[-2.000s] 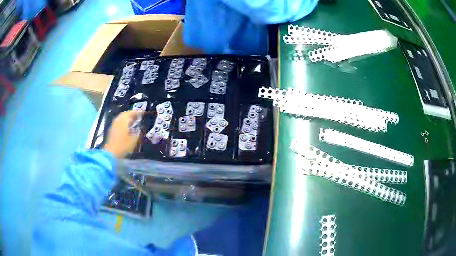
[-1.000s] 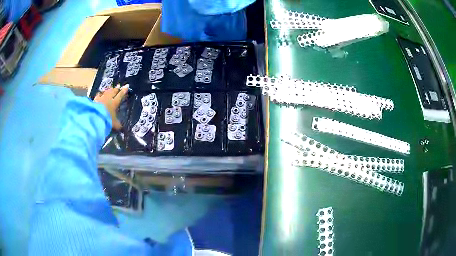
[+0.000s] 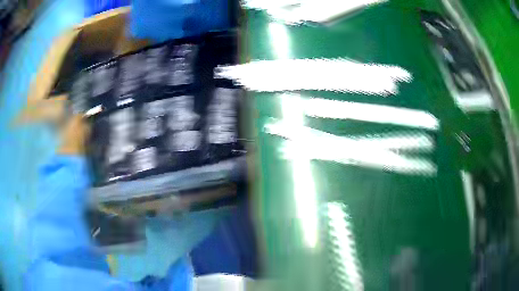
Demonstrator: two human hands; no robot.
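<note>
The whole view is blurred. A black parts tray (image 3: pixel 208 52) with rows of grey camera lens covers (image 3: pixel 222 116) lies left of centre, beside the green bench. My left hand (image 3: pixel 73 134) is a small blurred patch at the tray's left edge, above my blue sleeve; its fingers and anything in them cannot be made out. My right hand is not in view. White perforated strips (image 3: pixel 324 77) lie across the bench right of the tray, some crossed, one upright lower down (image 3: pixel 342 244).
The cardboard box (image 3: pixel 50 71) has open flaps behind and left of the tray. A blue-sleeved person (image 3: pixel 176 20) is beyond it. The green bench (image 3: pixel 398 213) fills the right side, with dark panels (image 3: pixel 455 57) near its curved far rim.
The view has swung, so tray and strips sit further left and blurred. My left hand has gone from over the tray's left cells to its left edge.
</note>
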